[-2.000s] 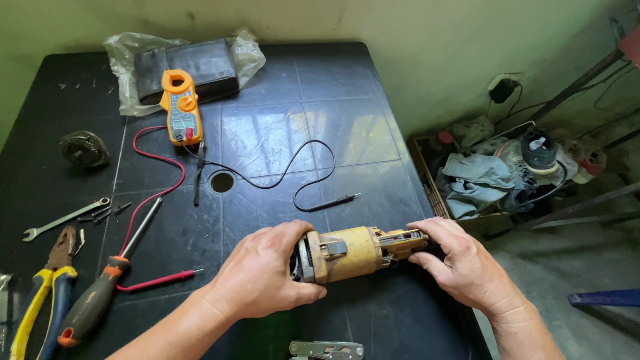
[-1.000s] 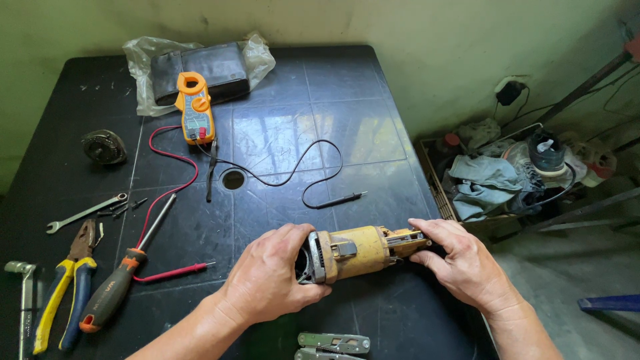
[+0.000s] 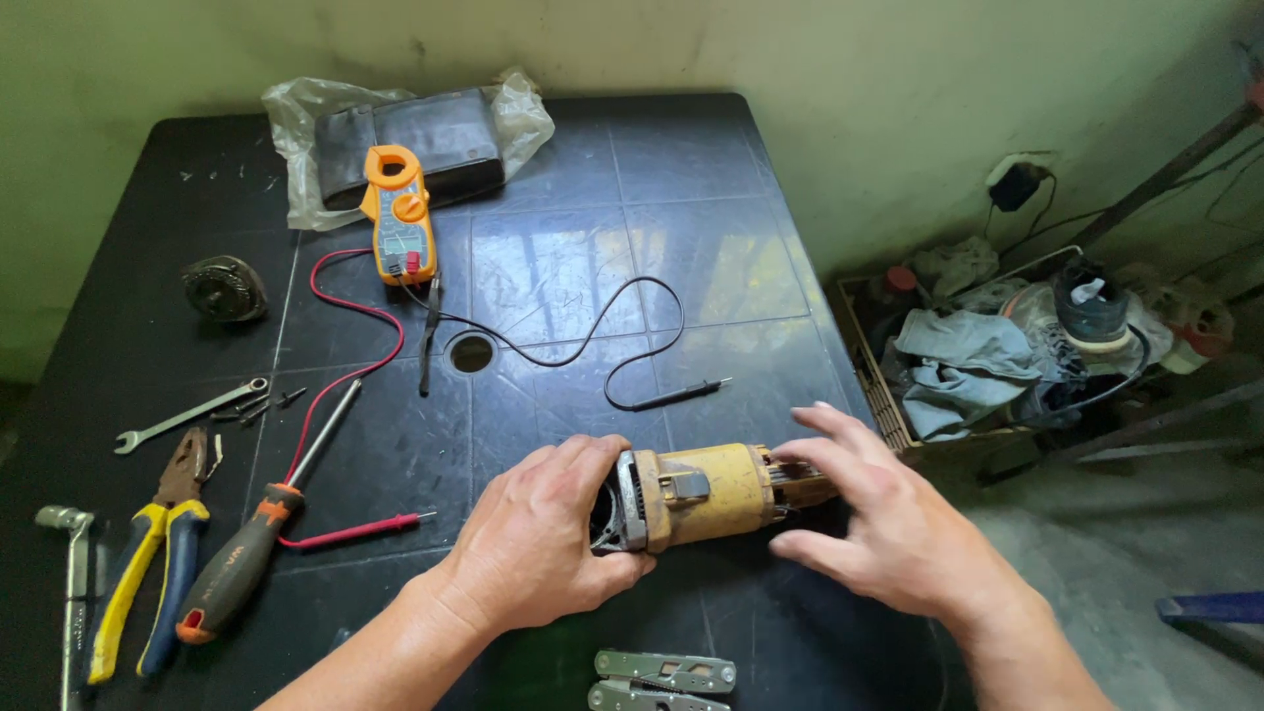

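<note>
A worn yellow power tool body (image 3: 716, 494), its rear section uncovered, lies sideways near the front of the black table. Around its metal-flanged left end my left hand (image 3: 543, 528) is closed. My right hand (image 3: 869, 504) is at the narrow right end with thumb and fingers spread; whether a fingertip touches it cannot be told. Beyond the tool lies a black test probe (image 3: 681, 395), wired to an orange clamp meter (image 3: 401, 217). The red probe (image 3: 360, 531) rests left of my left hand. A folded multi-tool (image 3: 664, 681) sits at the front edge of view.
At left are a screwdriver (image 3: 237, 568), combination pliers (image 3: 163, 563), a socket wrench (image 3: 75, 602), a combination wrench (image 3: 193, 415), several screws (image 3: 265, 405) and a round metal part (image 3: 224, 288). A black case (image 3: 415, 143) on clear plastic stands at the back. A crate (image 3: 874, 370) with cloths is right of the table.
My right hand has let go of the tool's narrow end and its fingers have spread. My left hand keeps its hold. The view has shifted slightly, showing more of the table's left side.
</note>
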